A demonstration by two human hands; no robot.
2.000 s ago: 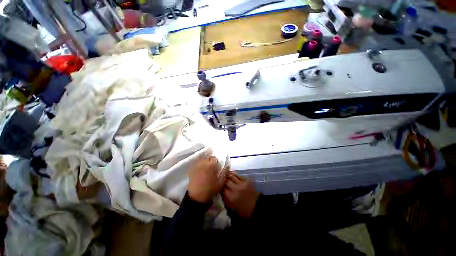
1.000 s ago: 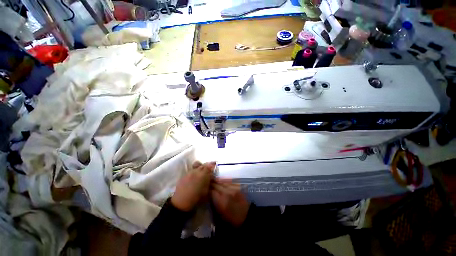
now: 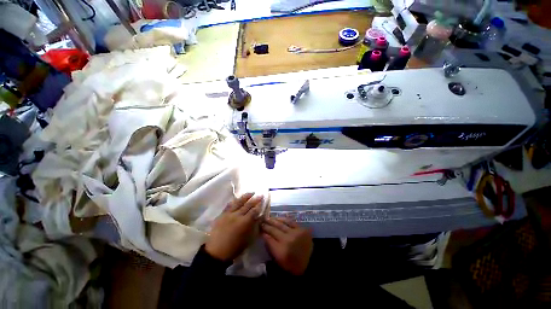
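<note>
A large crumpled heap of cream fabric (image 3: 175,175) lies left of the sewing machine (image 3: 386,102) and reaches to my hands. My left hand (image 3: 234,226) lies on the fabric's right edge, below the presser foot (image 3: 270,158), fingers pointing up and right. My right hand (image 3: 287,241) is just right of it, fingertips at the same edge by the front of the machine bed. The fabric edge lies between and under the fingertips. Whether the fingers pinch it is too blurred to tell. The needle is lost in glare.
A brown board (image 3: 302,42) behind the machine bears a blue-and-white disc (image 3: 348,36) and a thin pale cord. Thread cones with pink tops (image 3: 376,55) stand behind the head. Orange-red scissors loops (image 3: 495,194) hang at the right end. Greyer fabric (image 3: 42,265) lies lower left.
My fingers have gone from bunched at the fabric edge to flatter and more stretched out on it. The camera view has shifted slightly; the heap looks much the same.
</note>
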